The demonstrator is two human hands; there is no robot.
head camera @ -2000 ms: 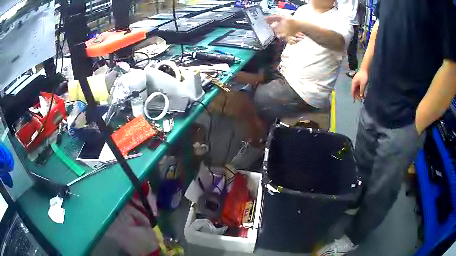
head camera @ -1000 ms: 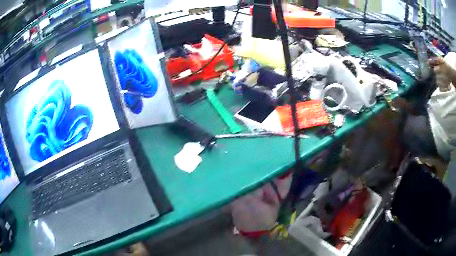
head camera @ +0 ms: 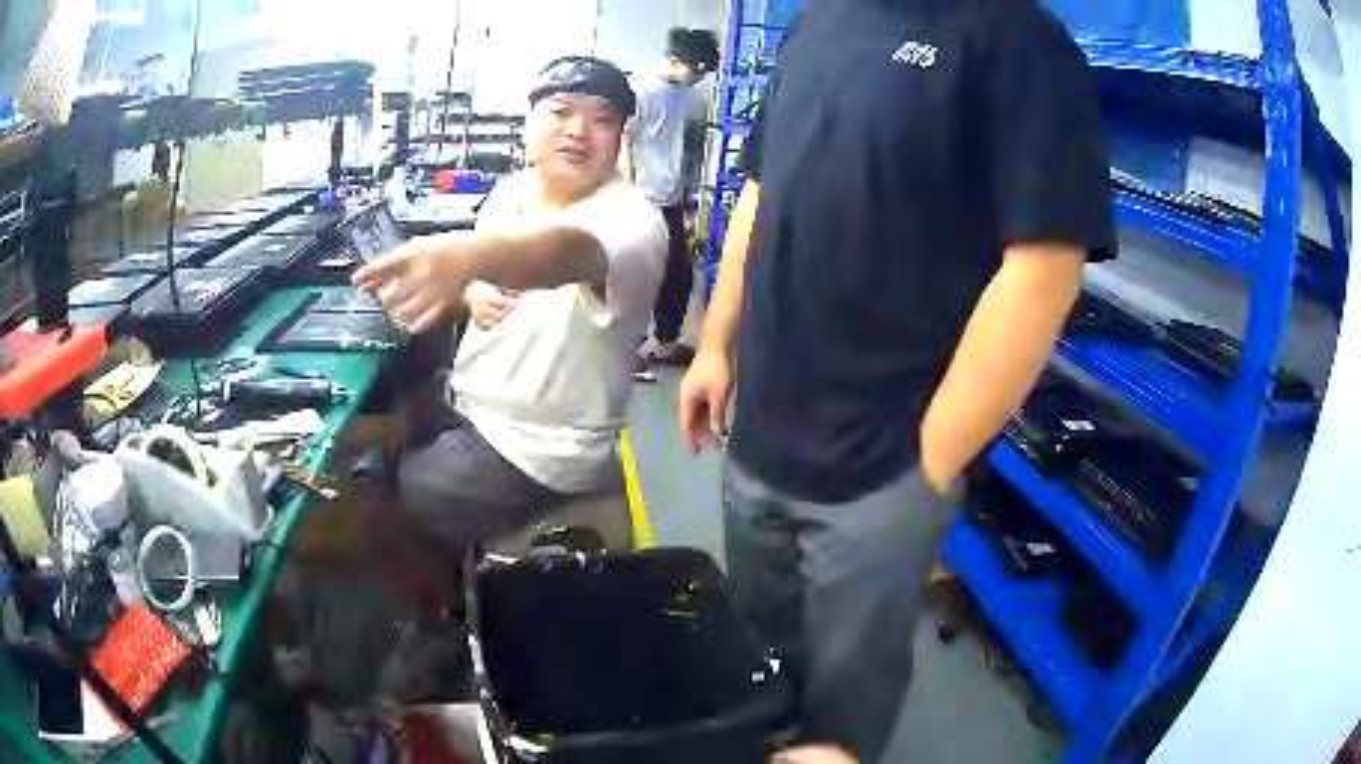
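Observation:
A small skin-coloured patch at the bottom edge (head camera: 814, 755) looks like part of my right hand, cut off; its fingers and any hold are hidden. My left hand is out of view. Nearest in front of me stands a large, open, lined black waste bin (head camera: 624, 642). The green bench mat (head camera: 224, 679) at the left carries a red bubble-wrap or foam sheet (head camera: 139, 657), a white tape roll (head camera: 166, 567) and a black tool (head camera: 284, 388). Flat black laptop parts (head camera: 336, 321) lie further along, beside an upright grey panel (head camera: 372, 232). The triple-screen laptop is out of view.
A seated person in a light shirt (head camera: 545, 373) stretches an arm over the bench. A person in a dark shirt (head camera: 911, 254) stands close beyond the bin. Another person (head camera: 667, 142) stands behind. Blue shelving (head camera: 1269, 284) lines the right. An orange-red tray (head camera: 52, 370) sits at the left.
The view has swung right and up from the laptop with lit screens to the people and shelving. The seated person's arm is stretched towards the bench, pointing left.

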